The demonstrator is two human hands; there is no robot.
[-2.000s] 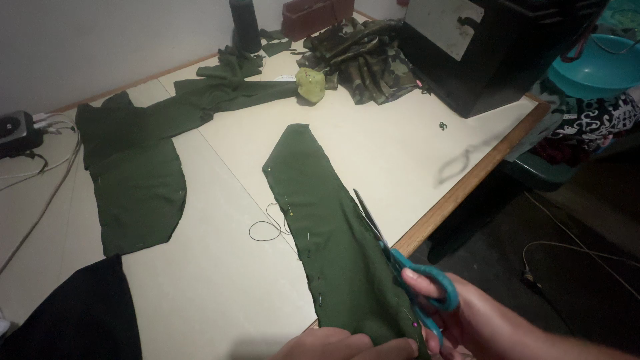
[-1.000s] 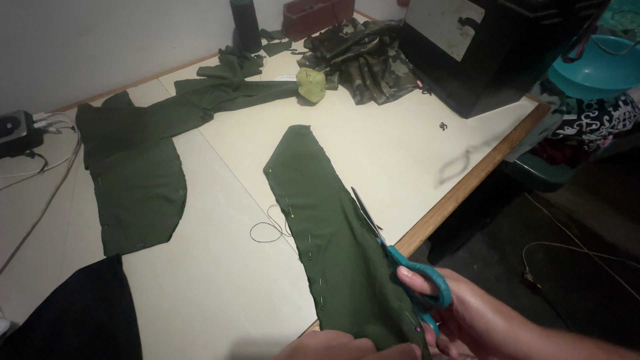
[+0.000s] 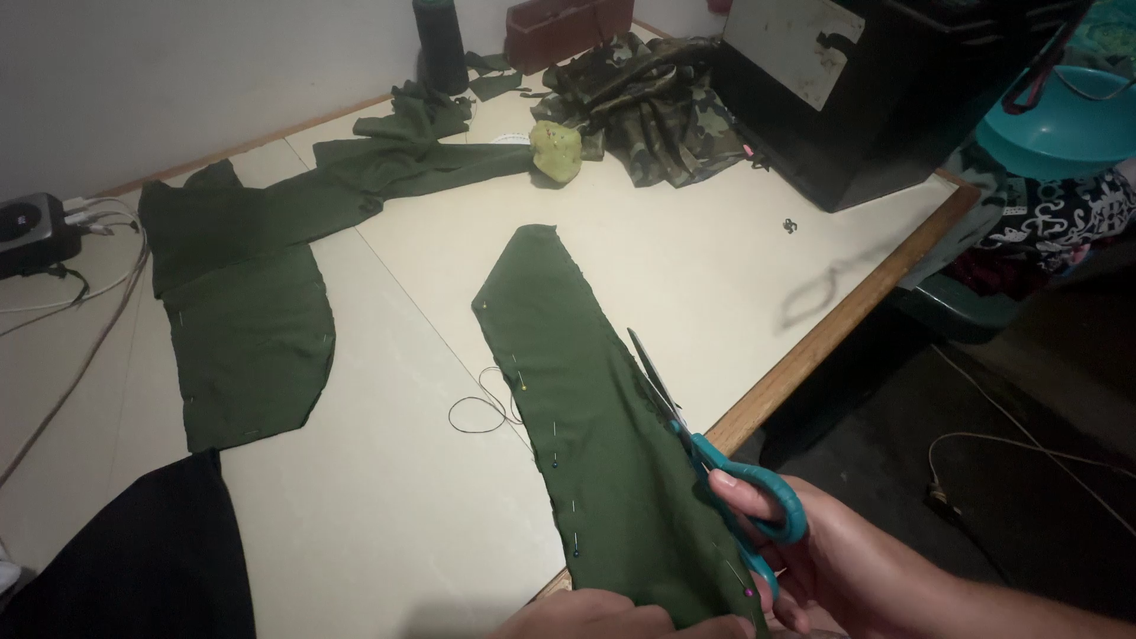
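A long green fabric piece [image 3: 586,417] with a pointed far end lies across the table and its near edge, straight pins along its left side and one pink-headed pin low on the right. My right hand [image 3: 799,550] grips the teal handles of a pair of scissors [image 3: 754,484], blades at the fabric's right edge. At the bottom of the view, the fingers of my left hand [image 3: 621,617] hold the near part of the fabric; the rest of that hand is cut off. A loop of dark thread [image 3: 479,415] lies beside the pinned edge.
Another pinned green fabric piece [image 3: 253,355] and black cloth [image 3: 151,550] lie left. Behind are a yellow pincushion [image 3: 556,153], camouflage fabric [image 3: 657,115], a dark thread cone [image 3: 440,49] and a black box [image 3: 843,115]. A power adapter [image 3: 35,232] with cables sits far left. The table's wooden edge [image 3: 843,311] runs at right.
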